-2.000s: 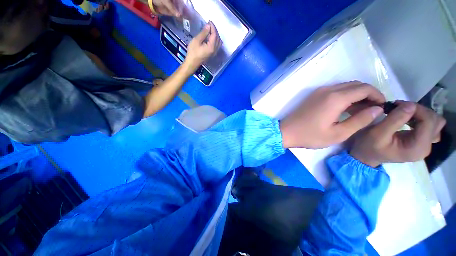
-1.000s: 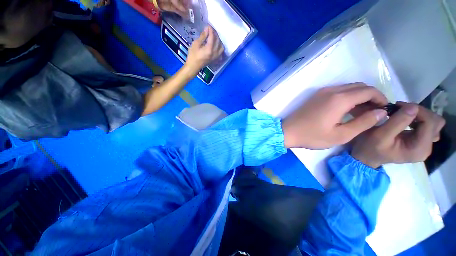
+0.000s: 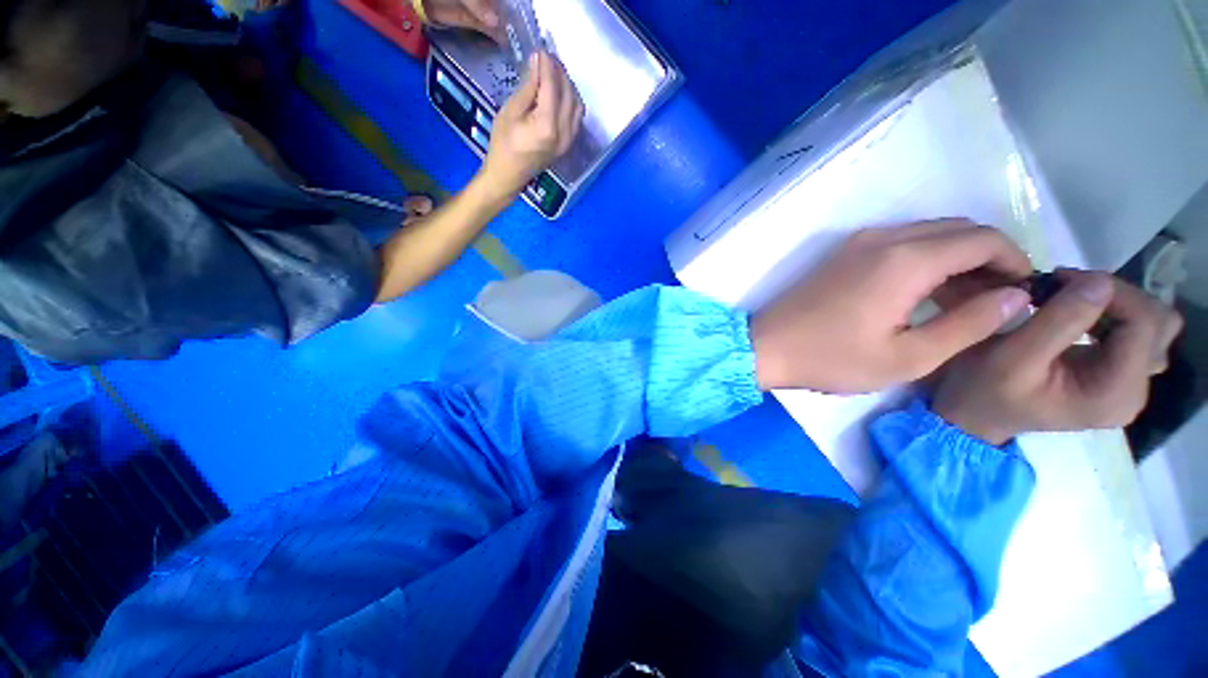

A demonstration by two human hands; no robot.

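Observation:
My left hand (image 3: 888, 307) reaches in from the left, with thumb and index finger pinched at a small black part (image 3: 1043, 285). My right hand (image 3: 1053, 358) is close beside it on the right, its fingers curled and its thumb tip at the same part. The fingertips nearly meet, and the part is mostly hidden between them. Both hands are above the white carton (image 3: 742, 219), in light blue sleeves.
Another person (image 3: 199, 225) at the upper left reaches over a floor scale (image 3: 603, 93) with dark specks on its silver pan. A red bin (image 3: 391, 20) is beside the scale. A pale rounded object (image 3: 537, 306) is near my left sleeve. A grey surface (image 3: 1100, 119) rises at the right.
My hands stay almost in place, with only slight finger shifts around the black part. The other person's hands have moved a little over the scale.

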